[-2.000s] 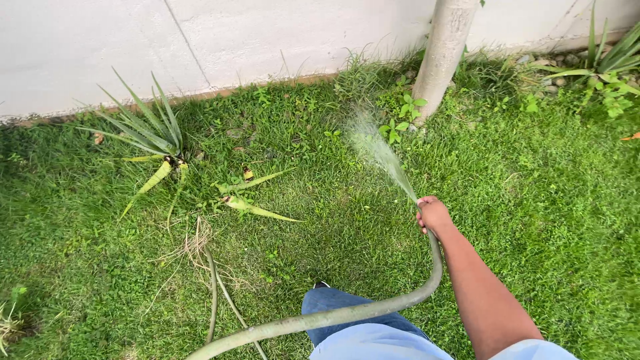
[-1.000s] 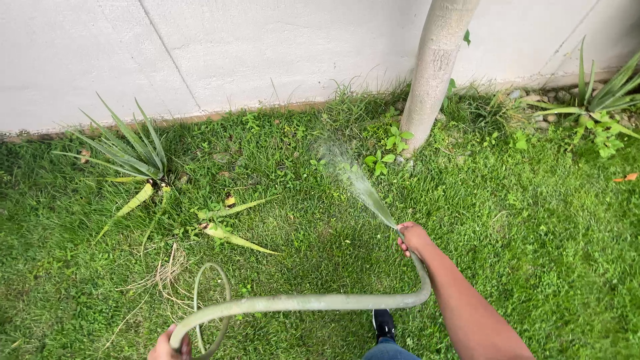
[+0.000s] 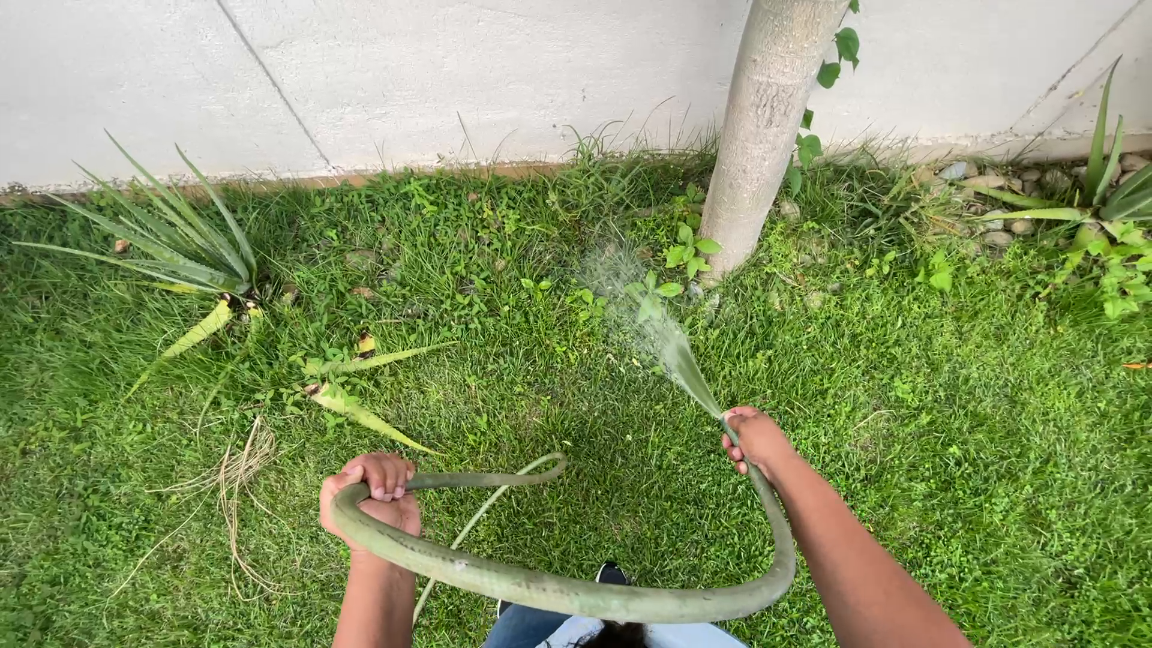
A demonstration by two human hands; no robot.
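Note:
A green garden hose (image 3: pixel 576 594) loops between my two hands. My right hand (image 3: pixel 754 441) is closed around its outlet end, the thumb at the opening, and water (image 3: pixel 670 346) fans out from there up and left onto the grass near a tree trunk. On the left, my left hand (image 3: pixel 373 495) grips a bend of the same hose. From that hand the hose runs right, curls above the lawn and passes back down toward the bottom edge.
A pale tree trunk (image 3: pixel 765 126) rises before a white wall (image 3: pixel 504 81). An aloe plant (image 3: pixel 193 238) grows at left, with cut aloe leaves (image 3: pixel 369 417) and dry stalks (image 3: pixel 236 490) near it. Stones (image 3: pixel 999 236) and another aloe (image 3: pixel 1111 193) lie at right. Grass (image 3: pixel 972 477) covers the ground.
My left hand, not visible two seconds ago, came in at the bottom left holding the hose and is now farther up and right. The right hand still sprays near the trunk.

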